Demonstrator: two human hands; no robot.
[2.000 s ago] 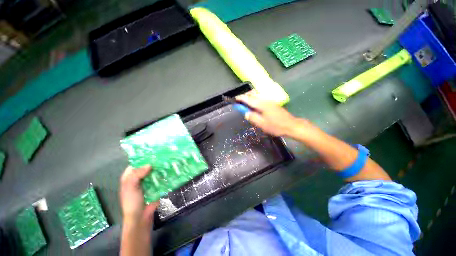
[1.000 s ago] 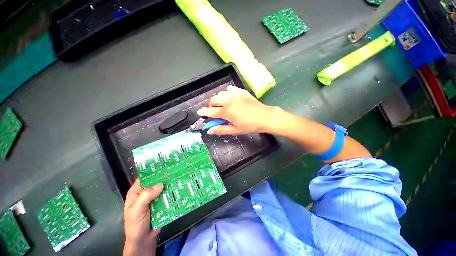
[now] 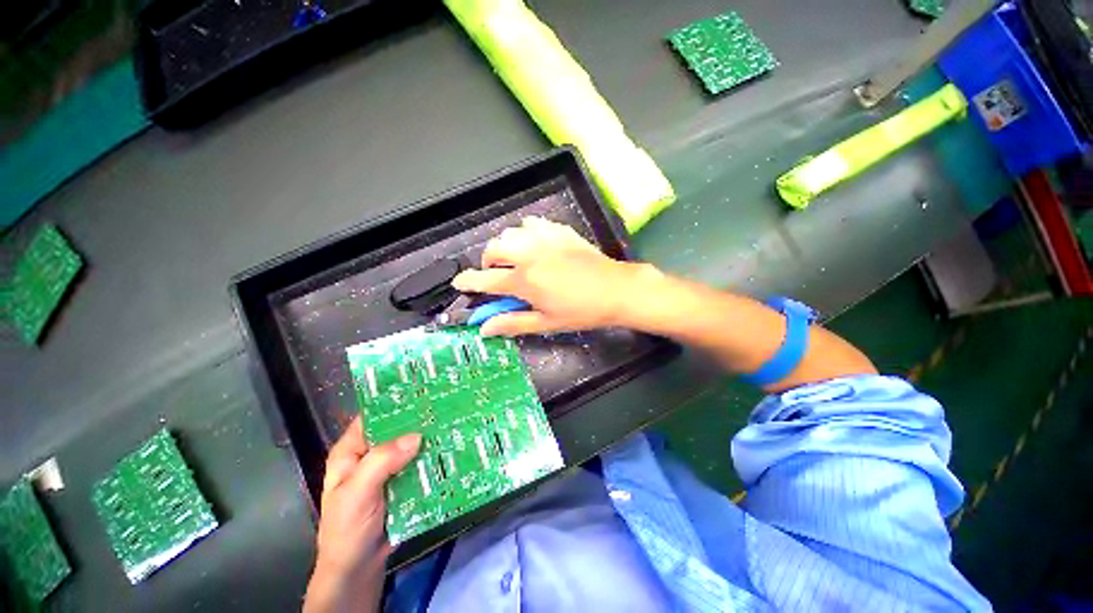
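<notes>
A green circuit board (image 3: pixel 462 419) with pale component marks is tilted over the lower left part of the black work tray (image 3: pixel 258 341). My left hand (image 3: pixel 360 485) grips its lower left edge, thumb on top. My right hand (image 3: pixel 545 275) holds blue-handled side cutters (image 3: pixel 494 311), their metal jaws at the board's upper edge. Whether the jaws touch the board I cannot tell. A black oval block (image 3: pixel 427 285) lies in the tray just behind the cutters. Pale specks lie on the tray bottom.
Boards lie at left (image 3: pixel 154 503) and beyond the tray on the right (image 3: pixel 722 53). A yellow-green roll (image 3: pixel 563 102) touches the tray's far right corner; a shorter roll (image 3: pixel 873 146) lies farther right. A second black tray (image 3: pixel 240 66) is at the far left. A blue bin (image 3: pixel 1019 102) stands right.
The board has come from the tray's left side to below the cutters and turned. My right hand has moved from the tray's far right corner to the board's upper edge.
</notes>
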